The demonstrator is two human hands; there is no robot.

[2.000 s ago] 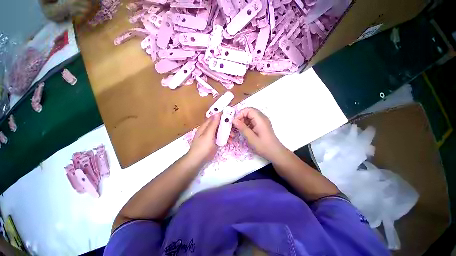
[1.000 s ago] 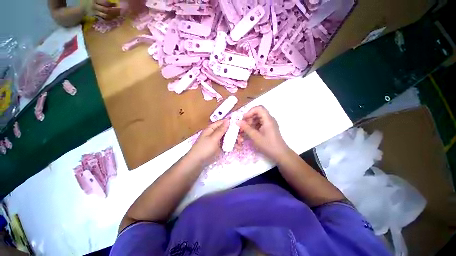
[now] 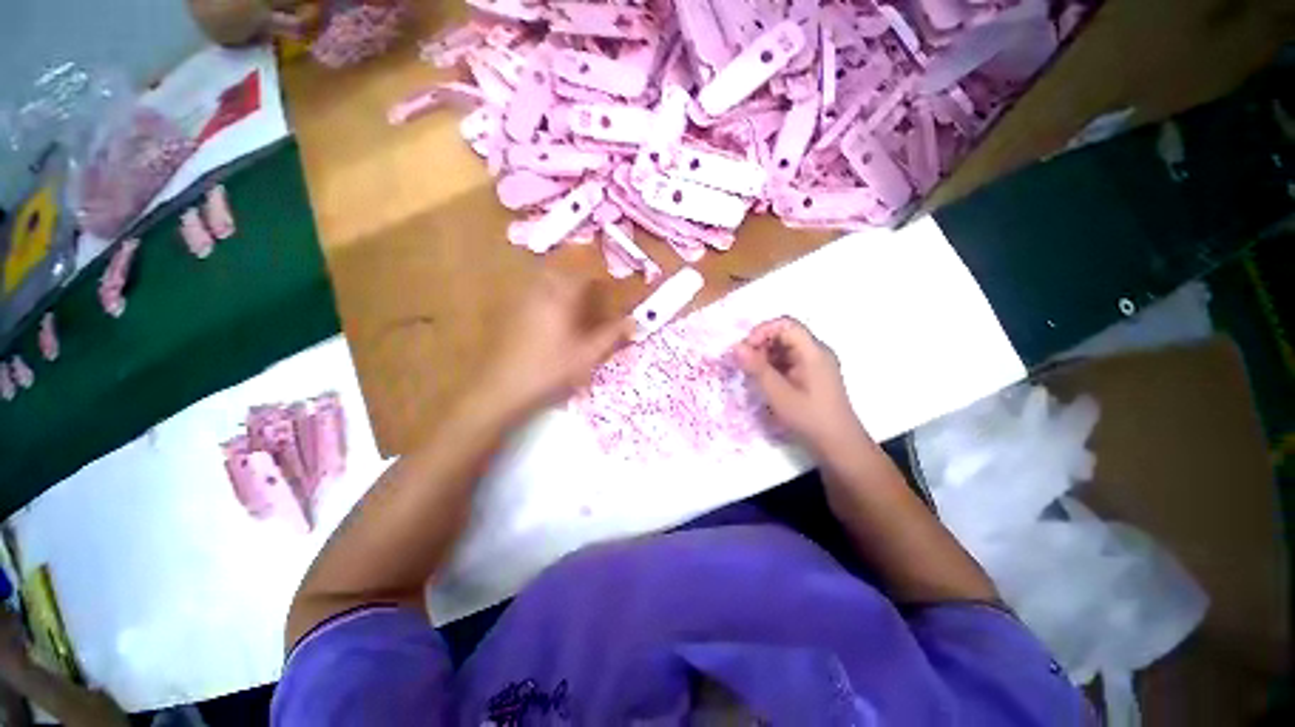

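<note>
My left hand (image 3: 554, 341) is blurred over the brown board's front edge, its fingertips close to a single pink part (image 3: 668, 301). Whether it holds anything does not show. My right hand (image 3: 791, 375) is over the white sheet (image 3: 909, 320) with its fingers curled in; no part shows in it, but a tiny bit could be hidden. Tiny pink bits (image 3: 675, 398) lie scattered on the sheet between my hands. The main pile of pink parts (image 3: 710, 114) lies on the brown board (image 3: 426, 313). A fanned bunch of parts (image 3: 287, 452) lies on the white surface at left.
Pink parts (image 3: 118, 276) lie spaced on the green strip (image 3: 270, 284) at left. A clear bag of pink pieces (image 3: 135, 171) is at upper left. Another person's hand (image 3: 242, 17) shows at the top left. A cardboard box (image 3: 1179, 455) with white plastic bags (image 3: 1051, 526) is at right.
The part held between my hands is no longer visible. My left hand has moved left and up, my right hand slightly right. Two parts now lie together where one lay on the green strip.
</note>
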